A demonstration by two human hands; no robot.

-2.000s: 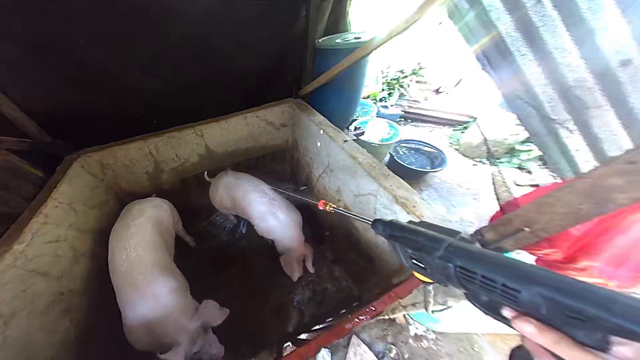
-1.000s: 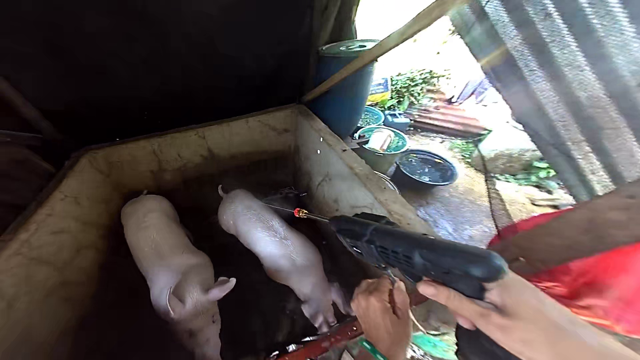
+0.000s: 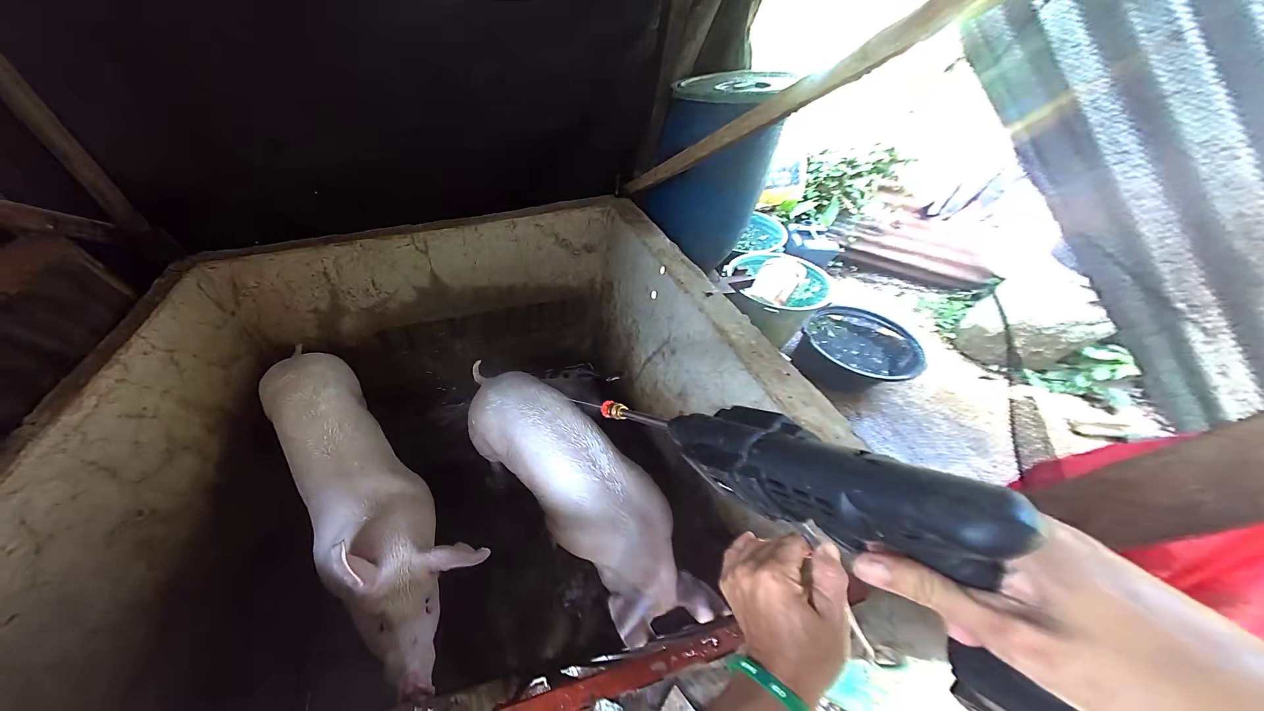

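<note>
My right hand (image 3: 997, 602) grips the rear handle of a black cordless pressure washer gun (image 3: 849, 489). Its thin metal lance ends in a red and brass nozzle (image 3: 614, 410), from which a fine jet of water runs toward the back of a pink pig (image 3: 583, 474). My left hand (image 3: 790, 602), with a green wristband, is closed below the front of the gun, on a part too hidden to name. A second pig (image 3: 360, 494) stands at the left, facing the near side of the pen.
A concrete pen wall (image 3: 731, 316) surrounds the pigs, with a red metal bar (image 3: 632, 671) along the near edge. Beyond the right wall stand a blue drum (image 3: 716, 158), buckets and a black basin (image 3: 859, 346). Corrugated sheet (image 3: 1136, 197) hangs at the right, near a wooden beam (image 3: 1155, 479).
My left hand, unseen two seconds ago, has come in below the gun. The right pig's head is lower in view than two seconds ago, and the left pig's body has shifted too.
</note>
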